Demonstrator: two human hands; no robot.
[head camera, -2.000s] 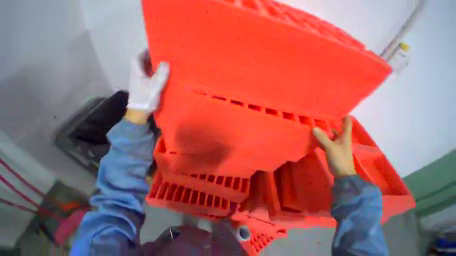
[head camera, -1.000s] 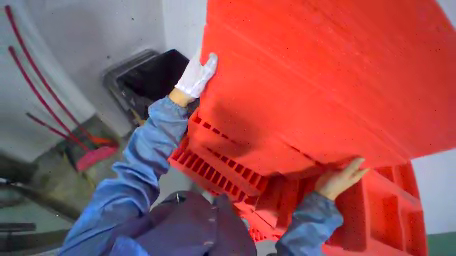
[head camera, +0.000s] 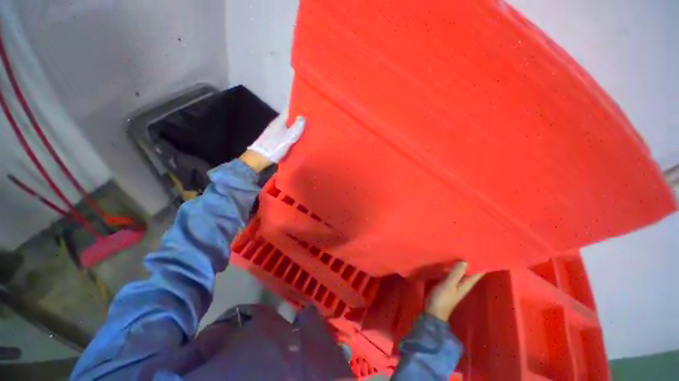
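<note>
A large red blister tray (head camera: 447, 141), or a nested stack of them, is held tilted up in front of me, its flat face towards me. My left hand (head camera: 277, 140), in a white glove, grips its left edge with the thumb on the face. My right hand (head camera: 449, 294), bare, holds its lower edge; some fingers are hidden. More red trays with slots and pockets (head camera: 555, 324) are piled below it. How many trays I hold cannot be told.
A waste bin with a grey rim (head camera: 141, 138) and black liner stands left of the trays by the wall. A broom or dustpan with a pink-red head (head camera: 112, 247) and thin red handles is in the left corner. White wall (head camera: 260, 45) stands behind.
The held tray has turned and shifted, showing a wider plain face, with both hands still on it. Since the last earlier frame, both hands have moved slightly left and down in view.
</note>
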